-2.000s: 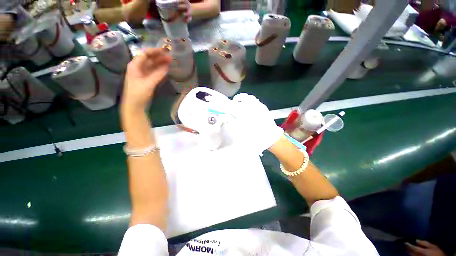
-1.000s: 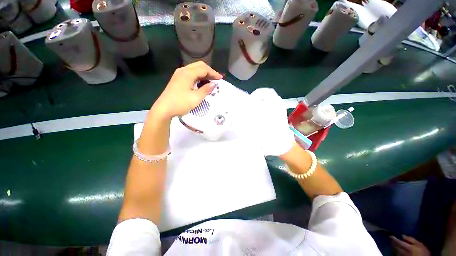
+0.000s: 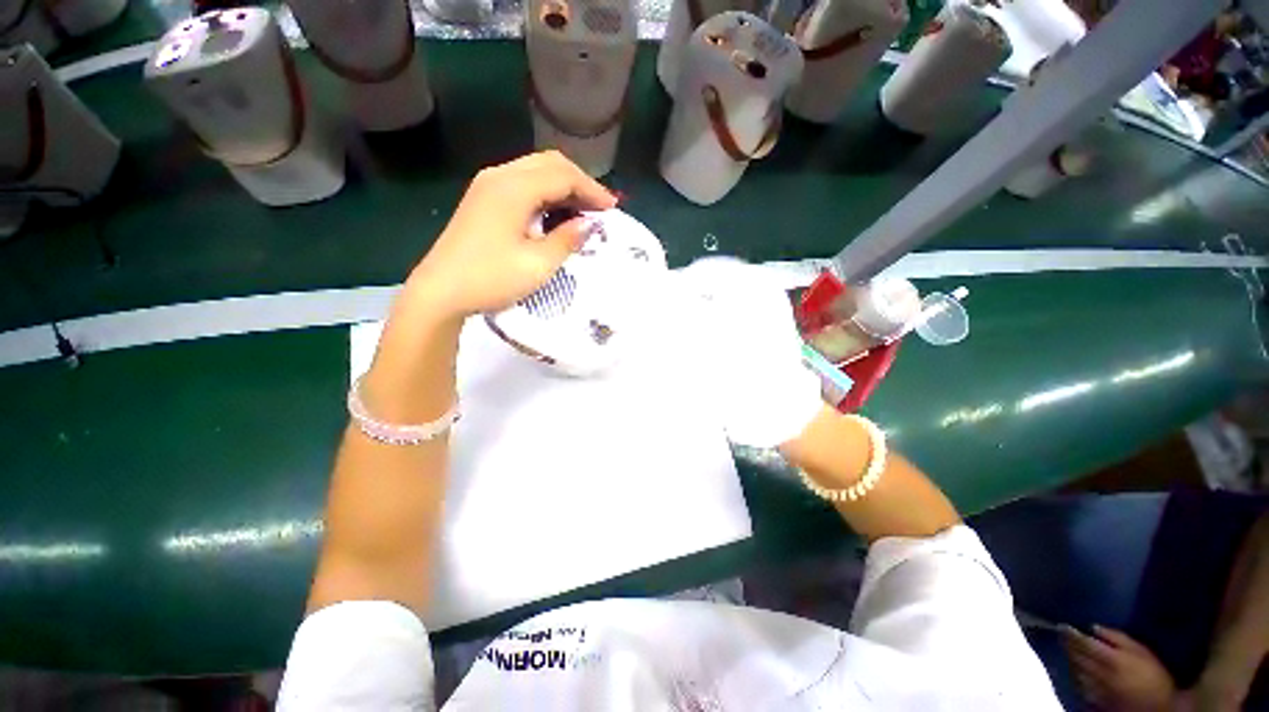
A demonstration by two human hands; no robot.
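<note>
A white appliance unit (image 3: 592, 299) is tilted above a white sheet (image 3: 585, 487), its end panel with a slotted grille and round ports facing up. My bare left hand (image 3: 515, 230) is bent over the panel's upper left edge, its fingertips at a dark spot there; whether it grips is hidden. My right hand (image 3: 738, 348), in a white glove, is against the unit's right side; its fingers blend into the white body. A brown strap (image 3: 522, 344) shows at the unit's lower left edge.
Several similar units (image 3: 731, 104) stand behind on the green surface (image 3: 139, 459). A slanted grey post (image 3: 1002, 146) rises at the right. Beside it, a red tray (image 3: 874, 376) holds a bottle, with a clear cup (image 3: 942, 320) at its edge. A person's hand (image 3: 1124, 670) shows lower right.
My left hand has come down from the air onto the unit's end panel. The unit has turned, so its grille now shows. The view has shifted, with the background units higher in it.
</note>
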